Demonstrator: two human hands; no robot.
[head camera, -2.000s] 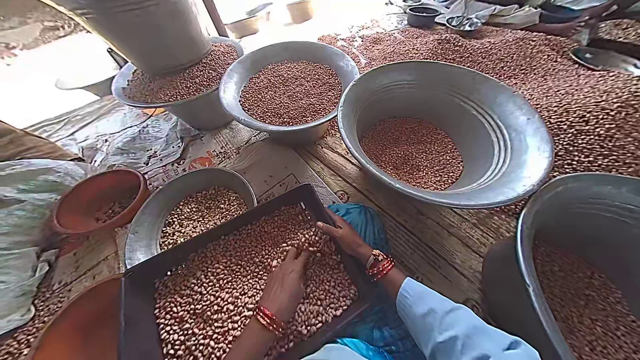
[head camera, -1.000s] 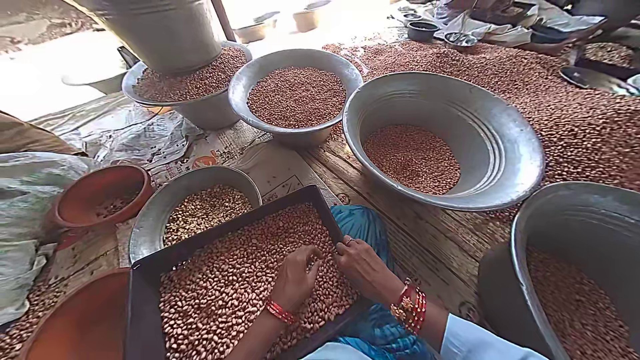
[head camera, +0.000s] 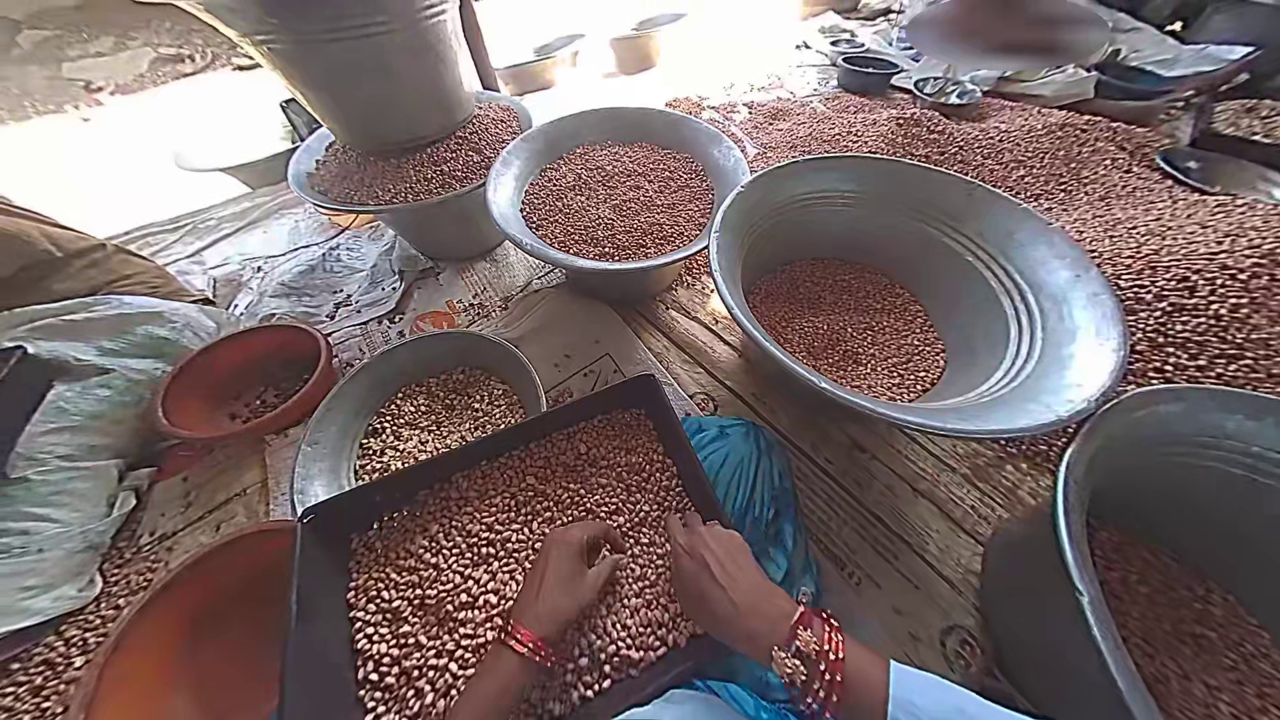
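A dark rectangular tray (head camera: 480, 468) filled with reddish-brown nuts or beans (head camera: 440, 590) rests over my lap, on blue cloth. Over the middle of the nuts is my left hand (head camera: 568, 580), its fingers curled with thumb and fingertips close together; whether a nut is between them cannot be told. My right hand (head camera: 722, 575), with red and gold bangles at its wrist, lies at the tray's right side, fingertips bent down onto the nuts; what they hold is hidden. A metal basin (head camera: 325, 450) of paler nuts touches the tray's far left side.
Large metal basins of nuts stand ahead (head camera: 615, 255), at centre right (head camera: 1050, 300) and at lower right (head camera: 1075, 520). Orange-brown bowls (head camera: 245, 400) (head camera: 200, 630) are on the left. A nut heap (head camera: 1180, 260) spreads at right. A metal bucket (head camera: 350, 70) stands in the far-left basin.
Two seconds ago my hands were close together over the nuts; now they are apart, the right one at the tray's right side. A blurred round pan has appeared at the top right.
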